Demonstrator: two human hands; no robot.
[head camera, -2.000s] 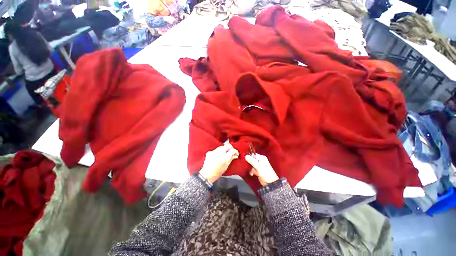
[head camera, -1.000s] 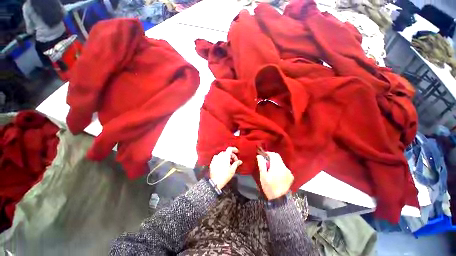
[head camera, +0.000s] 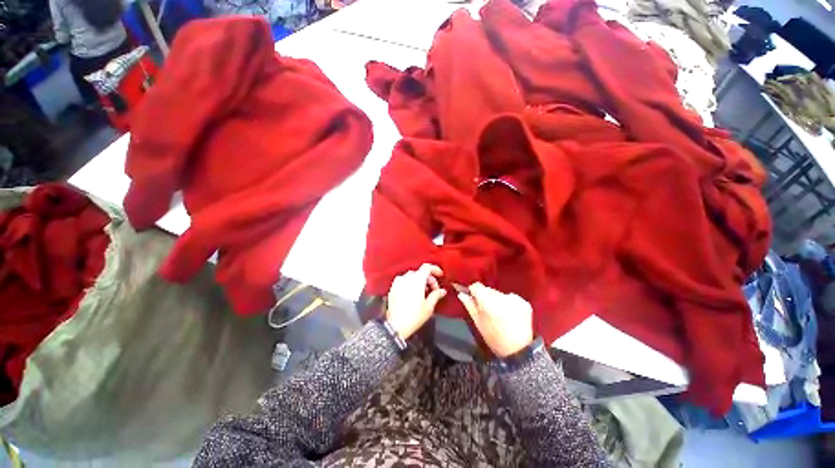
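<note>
A red garment (head camera: 604, 210) lies spread on the white table in front of me, its raised neckline (head camera: 499, 183) showing a thin pale line inside. My left hand (head camera: 414, 300) pinches the garment's cloth near the table's front edge. My right hand (head camera: 499, 317) is just to the right, fingertips close to the left ones. A small dark tool tip (head camera: 460, 288) shows at its fingertips; the rest of the tool is hidden in the hand.
Another red garment (head camera: 247, 155) hangs over the table's left edge. More red garments (head camera: 540, 55) are heaped behind the near one. A grey-green sack (head camera: 165, 347) with red garments stands at floor left. Denim (head camera: 783, 311) lies at right. A person (head camera: 90, 32) is at upper left.
My view has shifted, so the table and garments sit lower and further right than at first. My right hand has turned and come back close to my left, which stays at the cloth.
</note>
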